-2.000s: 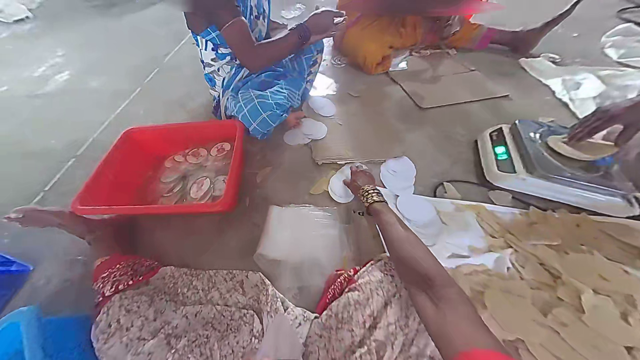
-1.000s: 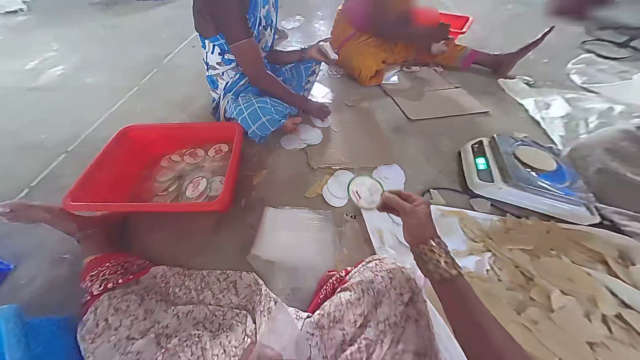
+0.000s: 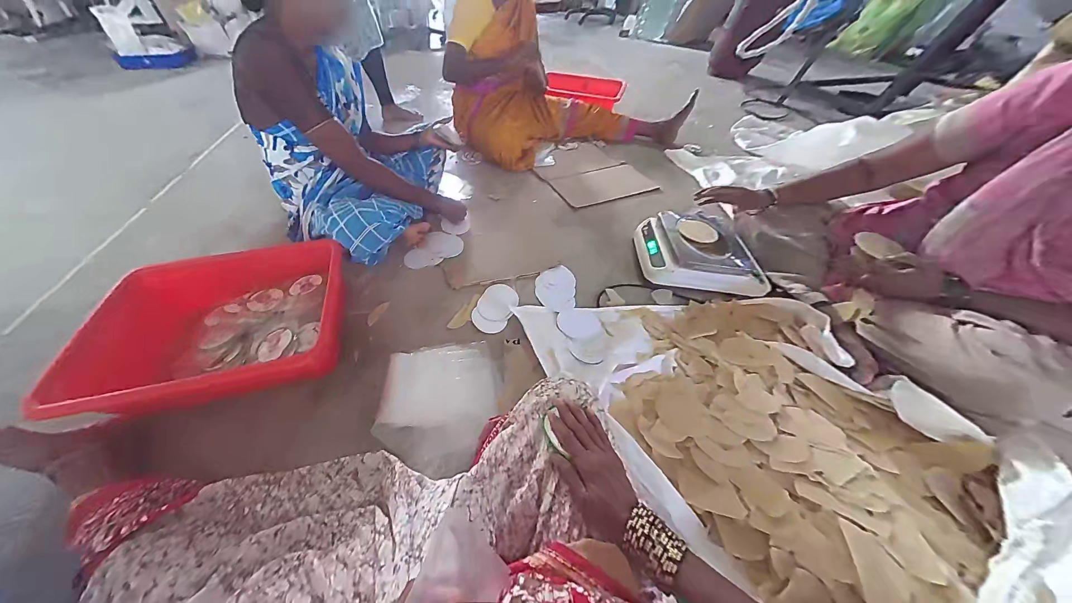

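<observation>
My right hand [image 3: 590, 465], with gold-coloured bangles at its wrist, lies over a round label [image 3: 554, 434] on the patterned cloth covering my knee; only the label's green and white edge shows. My left hand is not in view. A clear plastic bag [image 3: 461, 548] rises at my lap. Ahead of the knee lie clear plastic sheets or bags [image 3: 440, 385] in a flat stack. White paper discs [image 3: 494, 306] form several small piles on the floor and on a white sheet. Thin tan discs [image 3: 754, 427] are heaped on that sheet to the right.
A red plastic tub [image 3: 109, 377] holding packed discs with printed labels stands at the left. A digital scale [image 3: 703, 260] bears a tan disc, with a co-worker's hand [image 3: 737, 197] beside it. Two other people sit on the floor ahead, near flattened cardboard [image 3: 603, 180].
My right hand has come back from the paper disc piles to my knee, bringing the round label with it. The view has tilted up. The co-worker's hand has moved off the scale since the earliest frame.
</observation>
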